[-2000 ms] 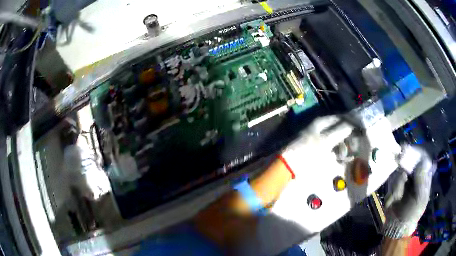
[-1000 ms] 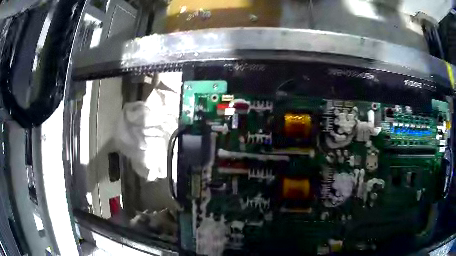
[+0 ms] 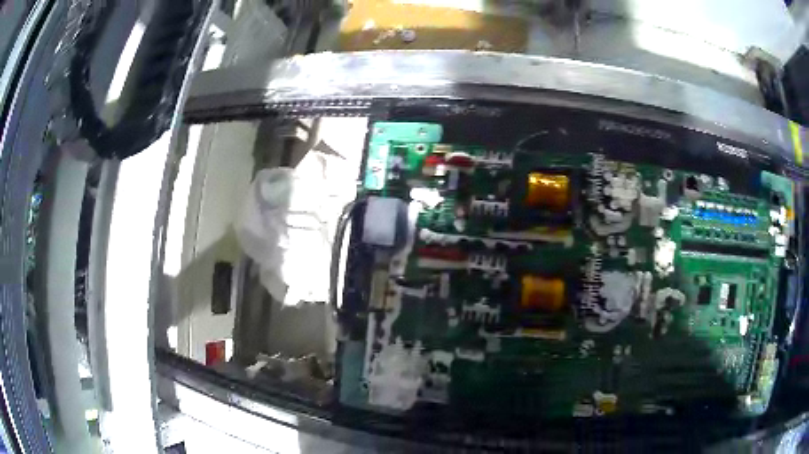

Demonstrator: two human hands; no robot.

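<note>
A green circuit board (image 3: 497, 372) crowded with parts lies in a black carrier (image 3: 532, 124) in front of me. Two orange-yellow transformers (image 3: 547, 190) sit near its middle, one above the other in view. White adhesive (image 3: 612, 297) covers clustered round parts to their right, and more lies at the board's lower left. Small comb-shaped heat sinks (image 3: 488, 209) stand left of the transformers. Neither of my hands is in view.
Metal conveyor rails run above (image 3: 497, 71) and below the carrier. A crumpled white cloth (image 3: 282, 232) lies left of the board. A black ribbed loop (image 3: 124, 89) is at the upper left. A curved black handle (image 3: 341, 257) is at the board's left end.
Two seconds ago both gloved hands showed at the lower right; they are gone from view. The view has swung left over the board, which has since shifted slightly right and up in the picture.
</note>
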